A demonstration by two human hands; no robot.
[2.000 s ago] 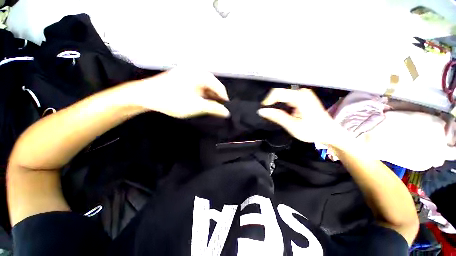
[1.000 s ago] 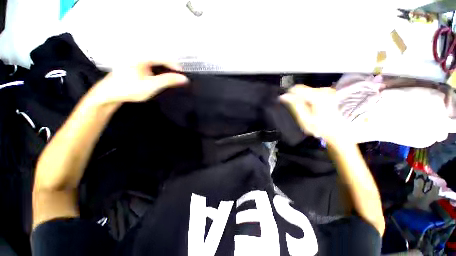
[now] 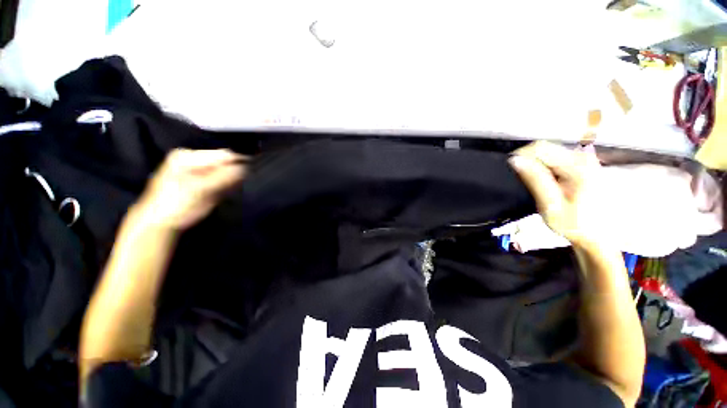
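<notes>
A black garment (image 3: 383, 179) is stretched wide between my hands, below the table's front edge and above my lap. Its upper part forms a broad, fairly smooth band. My left hand (image 3: 195, 182), a little blurred, grips the band's left end. My right hand (image 3: 556, 179) grips its right end, with the fingers closed over the cloth. The fabric's lower part merges with other black cloth on my lap, so its outline there cannot be told.
The white table (image 3: 383, 88) spans the top. Dark red scissors handles (image 3: 693, 110) and tan tape bits (image 3: 619, 96) are at its right. A black garment pile (image 3: 104, 171) with white cords is at left. Pale pink cloth (image 3: 658, 203) lies at right. A blue strip (image 3: 119, 11) is top left.
My hands were close together with the cloth bunched between them. They have moved apart, and the band is now stretched wide. My left hand has come down slightly from the table edge.
</notes>
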